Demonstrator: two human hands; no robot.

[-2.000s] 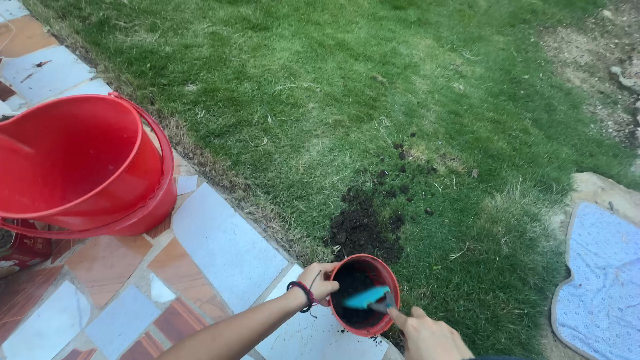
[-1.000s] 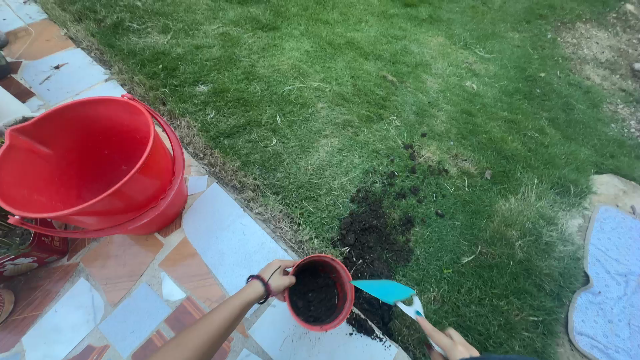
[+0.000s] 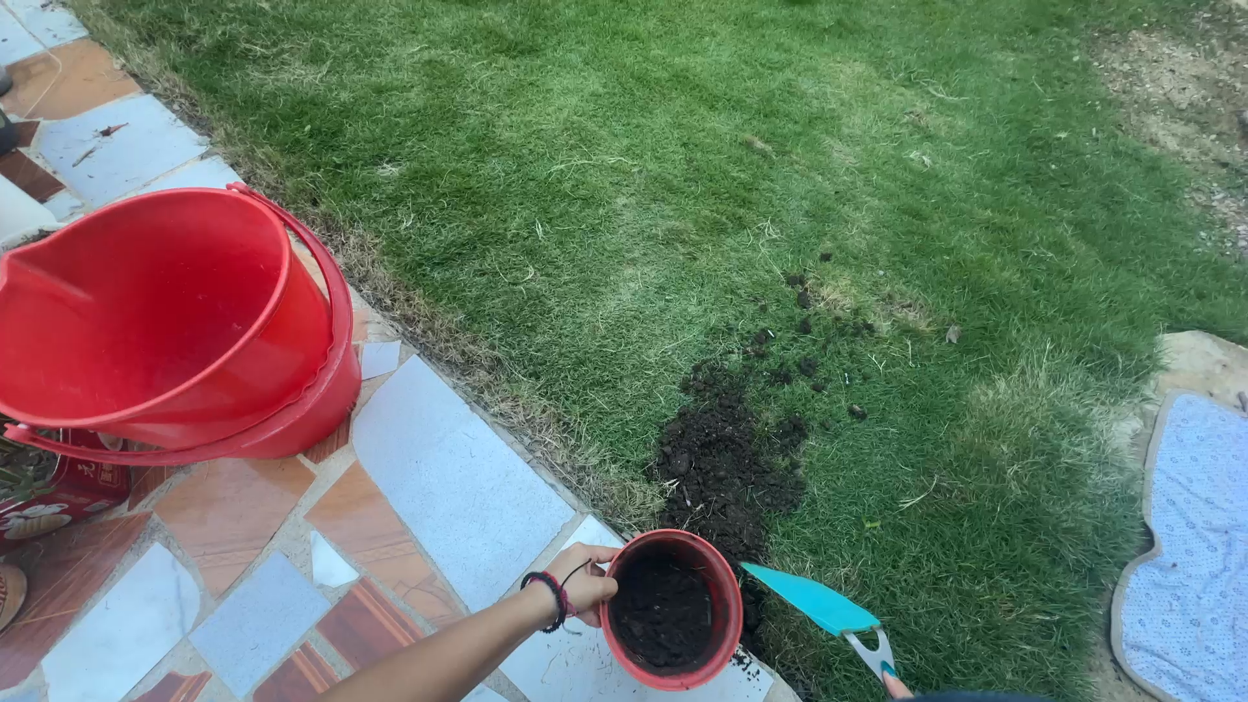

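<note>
My left hand (image 3: pixel 583 585), with dark bands at the wrist, grips the left rim of a small red plastic pot (image 3: pixel 731 606). Dark soil (image 3: pixel 663 609) lies inside the pot, which stands at the paving's edge. At the bottom edge, my right hand (image 3: pixel 895 685) shows only a fingertip or so on the grey handle of a hand trowel with a turquoise blade (image 3: pixel 814 597); the rest is cut off. The blade's tip is just right of the pot, near the ground. A heap of dark soil (image 3: pixel 726 458) lies on the grass beyond the pot, with crumbs scattered past it.
Red buckets (image 3: pixel 195 312), one inside another, stand on stone paving (image 3: pixel 453 478) at left. A red container with a plant (image 3: pixel 73 483) is beside them. The lawn (image 3: pixel 585 195) borders the paving. A pale blue patterned mat (image 3: pixel 1194 546) lies on stone at right.
The trowel was inside the pot two seconds ago; it came out to the right and is now beside the pot by the soil. My left hand keeps hold of the pot's rim.
</note>
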